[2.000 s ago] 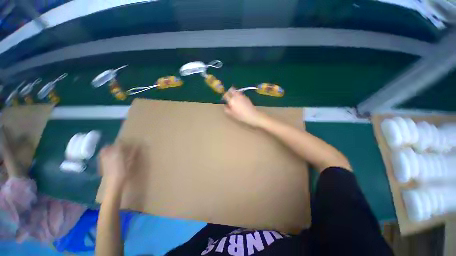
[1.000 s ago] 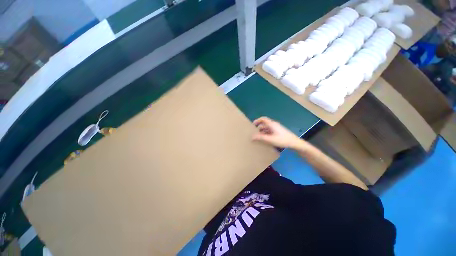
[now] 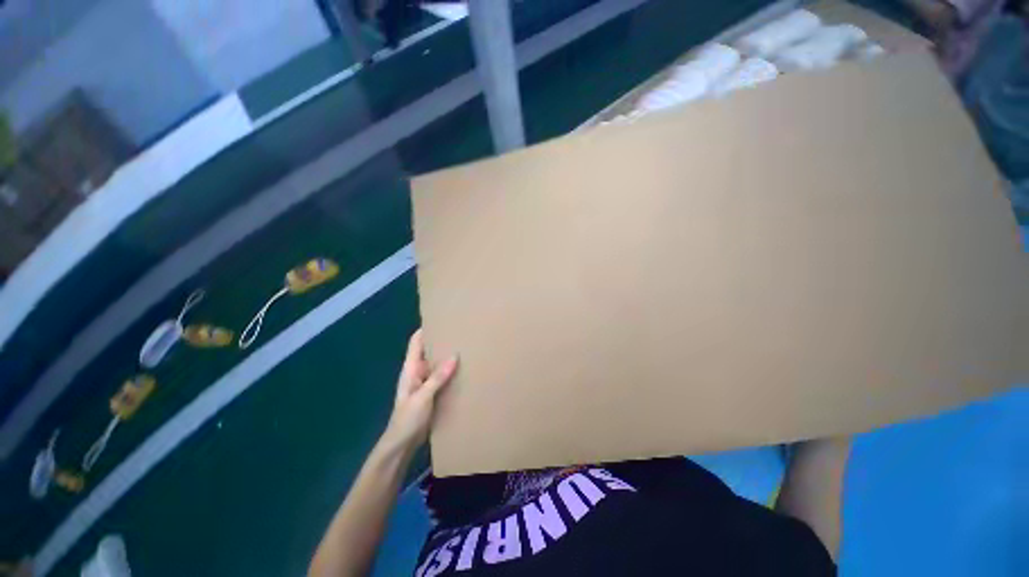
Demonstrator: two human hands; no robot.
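Observation:
A large tan cardboard sheet is held up in front of my body, tilted, over the right part of the view. My left hand grips its left edge near the lower corner, thumb on the face towards me. My right hand is hidden behind the sheet; only my right forearm shows below the lower edge. Rows of white oval units show behind the sheet's top edge, mostly covered by it.
The green belt carries yellow charms with cord loops and white units. A pale rail borders the green benchtop. A post rises behind the sheet. Blue floor lies right. Part of a person shows top right.
The cardboard sheet has swung from the left and centre to the right, off the bench, and now covers most of the white rows and the carton. My left hand has come into view on its edge.

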